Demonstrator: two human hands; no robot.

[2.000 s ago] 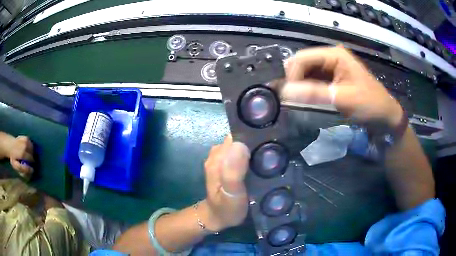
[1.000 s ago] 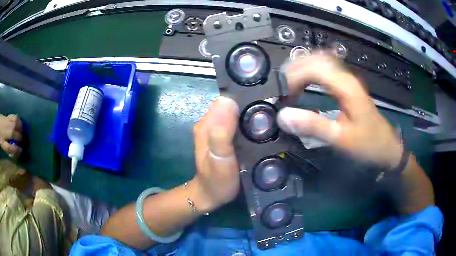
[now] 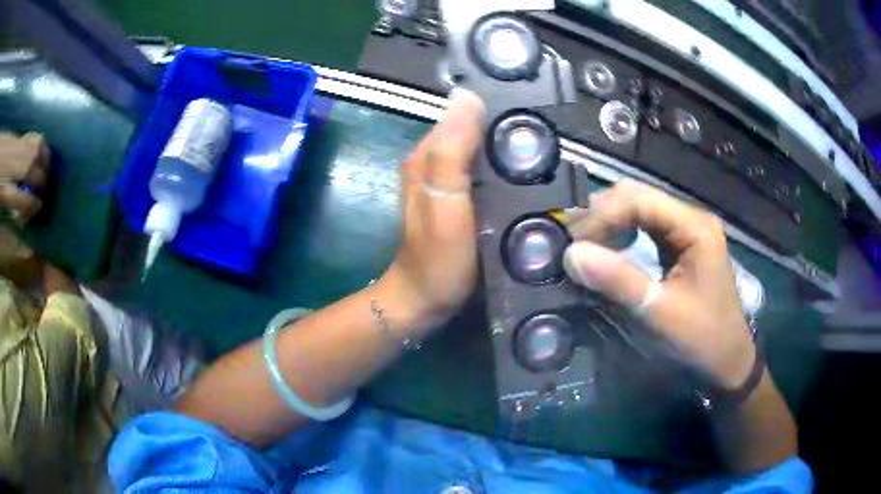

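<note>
A grey bracket plate (image 3: 541,289) is held up lengthwise over the green bench, its top end cut off by the picture's upper edge. It carries a row of black-ringed round lens units (image 3: 534,248). My left hand (image 3: 440,212) grips the plate's left edge, thumb near the upper units. My right hand (image 3: 667,270) is at the plate's right side, thumb and bent fingers close together beside the third unit from the top. A small yellow spot shows there by the fingertips. Whether the fingers pinch something or touch the plate cannot be told.
A blue bin (image 3: 261,183) at left holds a dropper bottle (image 3: 193,159), nozzle over its near edge. A white wipe (image 3: 640,253) and a clear bottle (image 3: 748,287) lie partly behind my right hand. Dark parts trays (image 3: 715,159) lie beyond the rail. Another person's hand (image 3: 21,174) is at far left.
The view has turned and shifted, so bin and trays sit differently. My right hand has moved down along the plate from the second unit to the third. My left hand still holds the plate.
</note>
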